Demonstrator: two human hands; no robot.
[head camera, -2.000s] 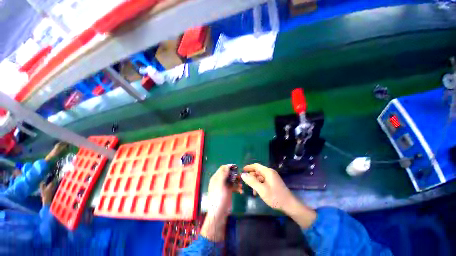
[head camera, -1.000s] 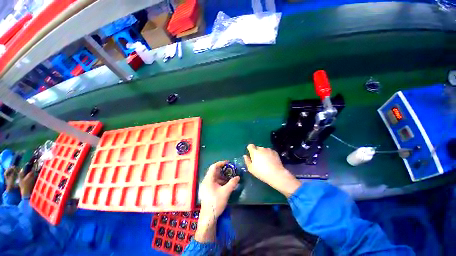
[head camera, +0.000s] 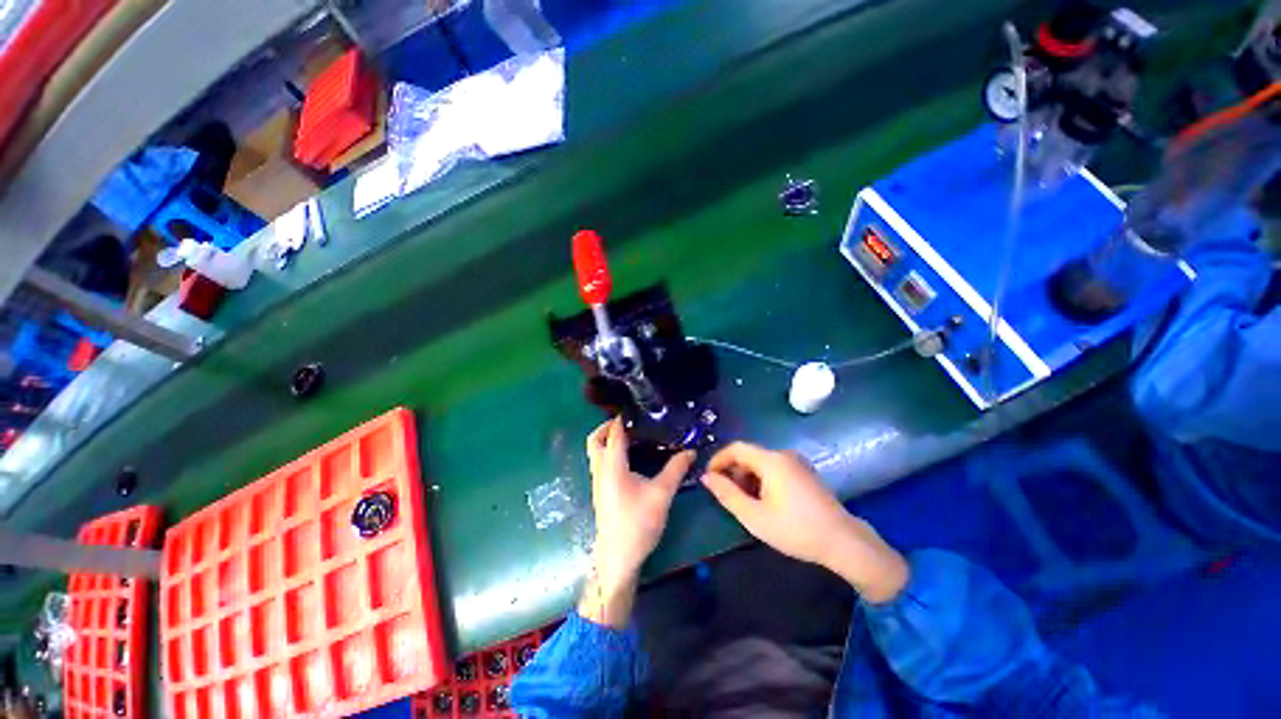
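The black press fixture (head camera: 658, 368) stands in front of me, its red-gripped toggle lever (head camera: 592, 267) upright. My left hand (head camera: 632, 499) is at the fixture's front edge, thumb and fingers spread around the dark base. My right hand (head camera: 794, 517) is beside it on the right, fingertips bent close to the base. A small shiny round shape (head camera: 693, 426) shows on the base just above my fingertips; I cannot tell if either hand grips it. The large orange-red tray (head camera: 295, 597) at the left holds one round black part (head camera: 372, 514).
A blue-and-white controller box (head camera: 1033, 253) stands right, its thin tube running past a white bottle (head camera: 812, 386) to the fixture. Round parts lie on the belt (head camera: 306, 379). A filled red tray (head camera: 471, 677) is below the bench edge. Another person's blue sleeve (head camera: 1208, 351) is far right.
The view has swung right. My left hand has moved from beside the large tray to the fixture base, and my right hand has come there too. The round part seen in my left hand no longer shows clearly.
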